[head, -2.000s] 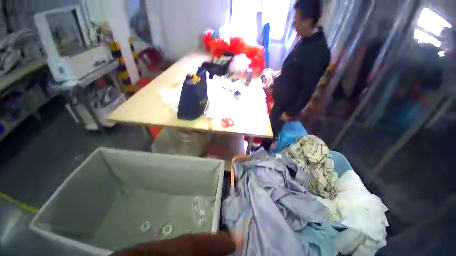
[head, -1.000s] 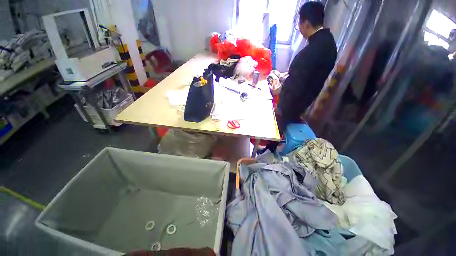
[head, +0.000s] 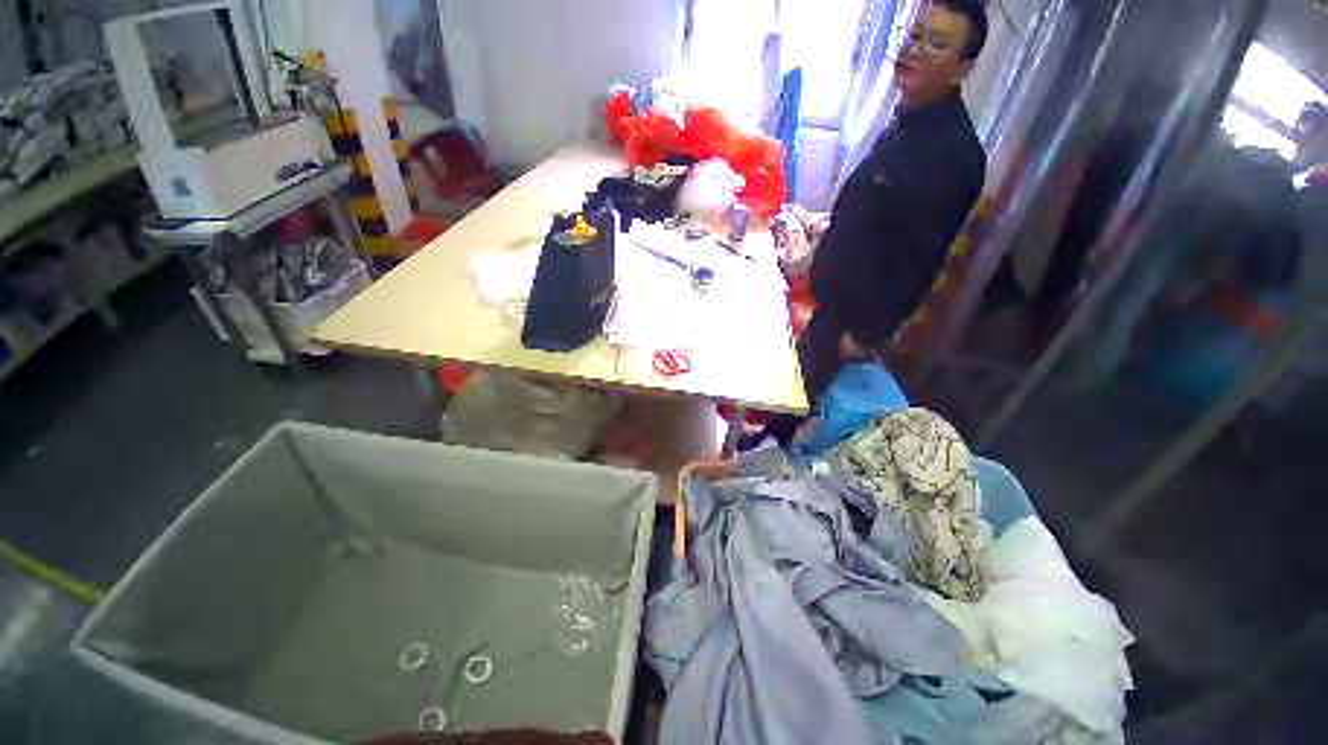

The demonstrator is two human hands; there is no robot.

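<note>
The large grey bin (head: 364, 473) stands in front of me at the lower left. Several white rings (head: 478, 670) and crumpled clear plastic (head: 578, 611) lie on its floor. Grey-blue fabric (head: 772, 597) is heaped over the orange basket (head: 682, 510) to its right. Patterned fabric (head: 925, 502) lies behind, with white fabric (head: 1041, 611) on the right and light teal fabric (head: 932, 720) at the bottom. A dark brown shape shows at the bottom edge over the bin; I cannot tell what it is. Neither of my hands can be made out.
A pale worktable (head: 423, 313) ahead holds a dark bag (head: 571, 291), red-handled scissors (head: 670, 361) and red material (head: 706, 146). A person in dark clothes (head: 903, 204) stands at its right side. A metal cart (head: 255, 218) stands left. Clear plastic curtain hangs right.
The brown shape at the bottom has mostly dropped out of the picture. The person beyond the table has turned towards me. The fabric heap looks unchanged.
</note>
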